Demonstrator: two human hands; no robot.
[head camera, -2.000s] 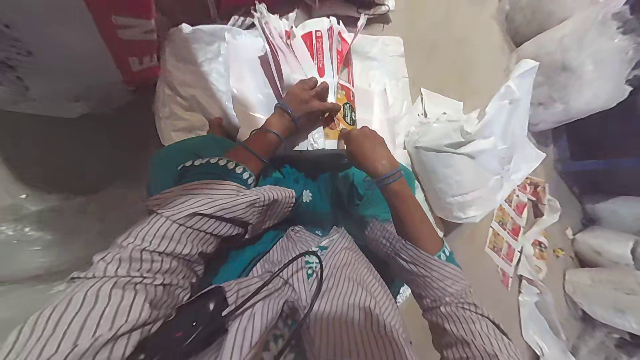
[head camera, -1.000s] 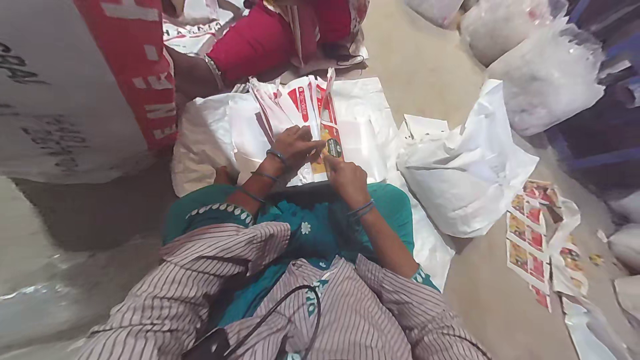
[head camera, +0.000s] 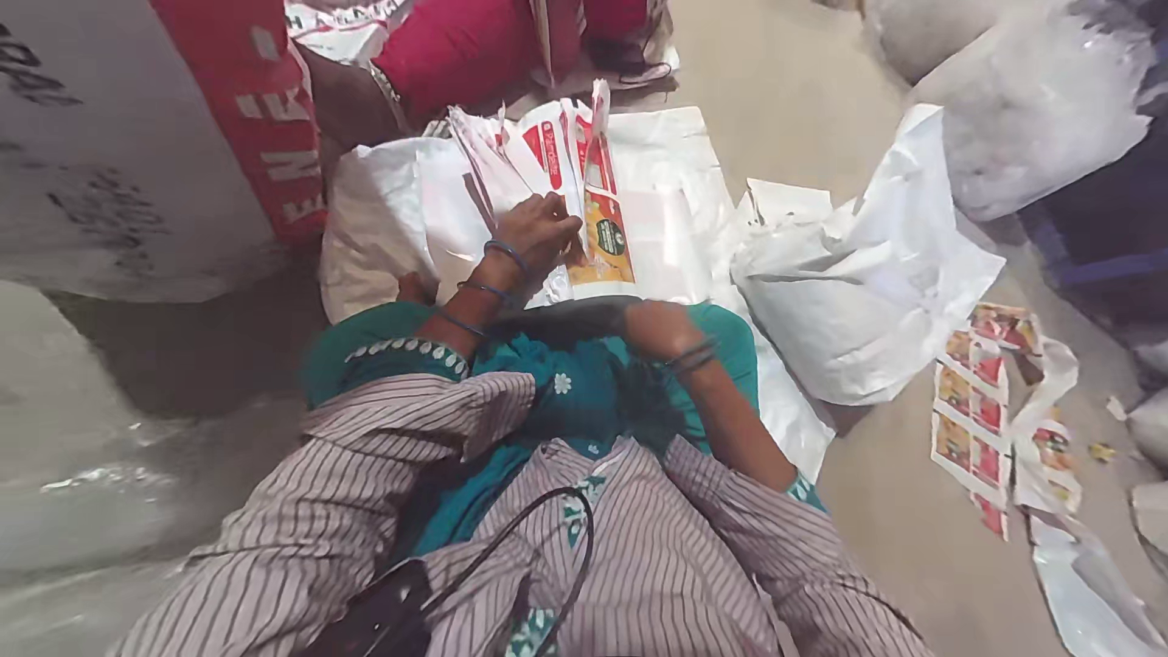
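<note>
A bundle of printed sheets in red, white and yellow (head camera: 607, 233) lies in front of me on a white plastic sack (head camera: 671, 151). My left hand (head camera: 538, 235) presses on the bundle near its middle, its fingertips at the yellow printed strip. Close to my lap, below the right end of the bundle, is my right hand (head camera: 662, 330), blurred and curled; whether it holds anything cannot be made out. A dark object (head camera: 570, 318) lies across my lap between the two hands.
A crumpled white sack (head camera: 849, 301) stands at the right, with printed sheet scraps (head camera: 972, 411) on the floor beyond it. Filled translucent bags (head camera: 1031, 100) are at the upper right. A large printed sack (head camera: 137, 155) stands at the left. Another person in magenta clothing (head camera: 465, 50) sits opposite.
My right hand has moved back from the printed strip towards my lap. My left hand stays on the bundle.
</note>
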